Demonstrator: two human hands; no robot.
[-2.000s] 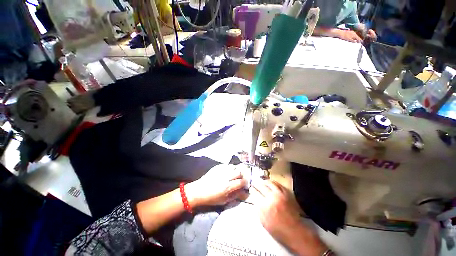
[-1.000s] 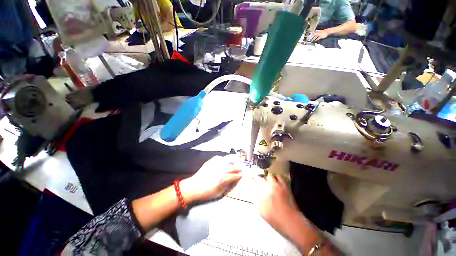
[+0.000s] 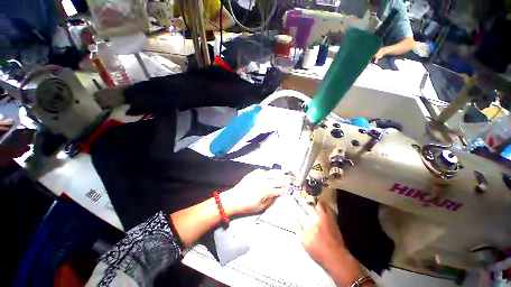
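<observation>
My left hand point(image 3: 256, 191), with a red bead bracelet, lies flat on dark cloth point(image 3: 185, 179) just left of the needle area. My right hand point(image 3: 320, 228) rests on pale cloth just below the presser foot point(image 3: 310, 190). The fingertips of both hands are close to the needle, overexposed under the lamp, so what they pinch is unclear. A pale grey cloth piece point(image 3: 230, 244) hangs toward me below my left wrist. The white sewing machine head point(image 3: 392, 174) stands right of my hands. The blue lamp paddle point(image 3: 236, 132) is above the left hand.
A green holder point(image 3: 344, 75) rises from the machine head. Black cloth point(image 3: 364, 227) lies under the machine arm. A dark cloth heap point(image 3: 190, 89) lies at the back left. Another machine part point(image 3: 56, 98) stands at the far left. A person's arm point(image 3: 396, 49) shows at the back.
The whole view has shifted, so things appear further right and slightly lower. The pale grey piece below my left wrist shows less area. Both hands remain beside the needle.
</observation>
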